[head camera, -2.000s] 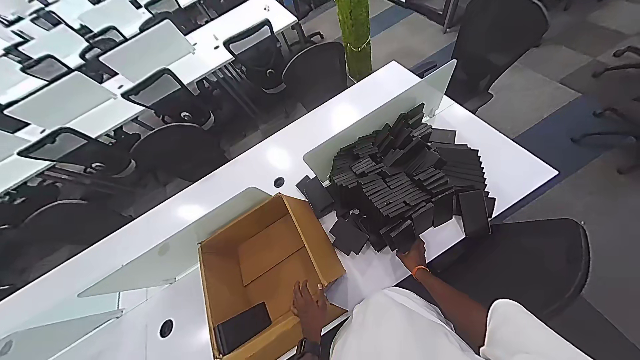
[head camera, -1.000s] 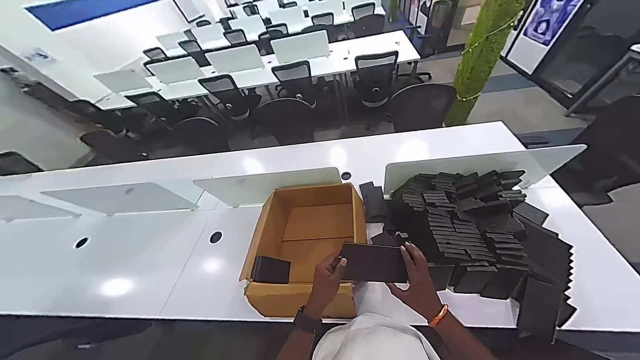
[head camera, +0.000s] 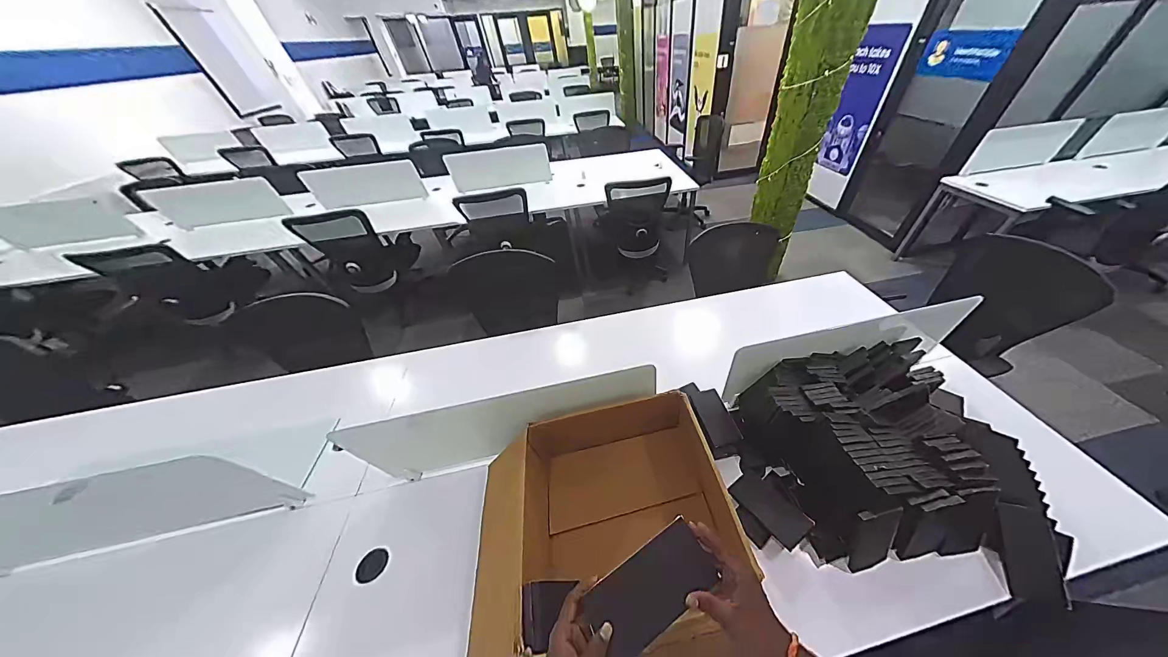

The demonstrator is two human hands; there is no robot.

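Both my hands grip a flat black box (head camera: 650,584) over the near part of an open cardboard carton (head camera: 506,547). My left hand (head camera: 577,630) is at its lower left edge, and my right hand (head camera: 735,598) holds its right side. Another black box (head camera: 546,610) lies in the carton's near left corner, partly hidden by my left hand. Right of the carton, a large heap of similar black boxes (head camera: 876,456) covers much of the white desk (head camera: 876,607). A few loose ones (head camera: 771,506) lie between the heap and the carton.
Frosted desk dividers (head camera: 557,411) stand behind the carton, with another (head camera: 944,324) behind the heap. A round black cable grommet (head camera: 371,566) is set in the desk to the left. Black chairs (head camera: 506,287) and a moss-covered pillar (head camera: 803,128) are beyond the desk.
Two seconds ago my right hand was at the heap and my left at the carton's edge. Now both hold a black box, which has turned and moved over the carton. The view has swung upward.
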